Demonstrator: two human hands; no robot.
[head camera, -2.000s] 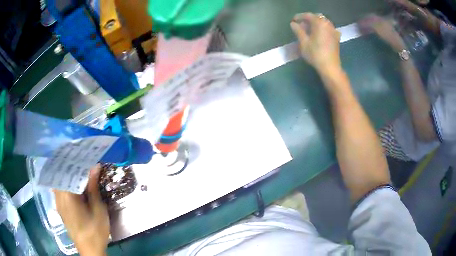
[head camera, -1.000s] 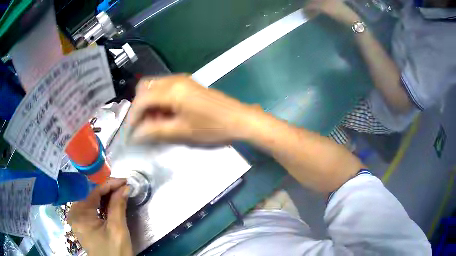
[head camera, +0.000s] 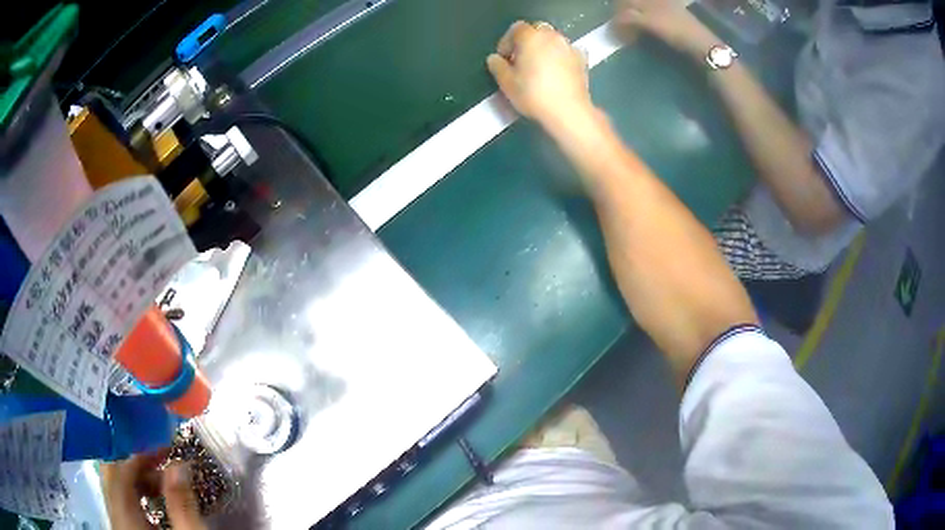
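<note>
The round fixture (head camera: 266, 419) sits on the flat silver metal plate (head camera: 352, 331), with a raised pale centre. My left hand (head camera: 155, 495) is at the bottom left, cut off by the frame edge, at the heap of tiny brown and silvery parts (head camera: 207, 481). Whether its fingers hold a part cannot be told. My right hand (head camera: 541, 70) is over the green surface beside the pale strip, fingers curled downward; whether anything is in its fingertips is hidden. The red-orange nozzle (head camera: 161, 357) points down beside the fixture.
A blue bottle (head camera: 119, 427) slants in from the left. Paper labels (head camera: 93, 280) hang from the bottles. A metal bracket mechanism (head camera: 192, 124) stands behind the plate. A white wipe (head camera: 212, 290) lies behind the nozzle. A neighbour's arm with a watch (head camera: 756, 124) reaches over the line at upper right.
My right hand has moved from over the plate, away to the upper right above the green surface. My left hand has moved from the fixture down-left to the parts heap.
</note>
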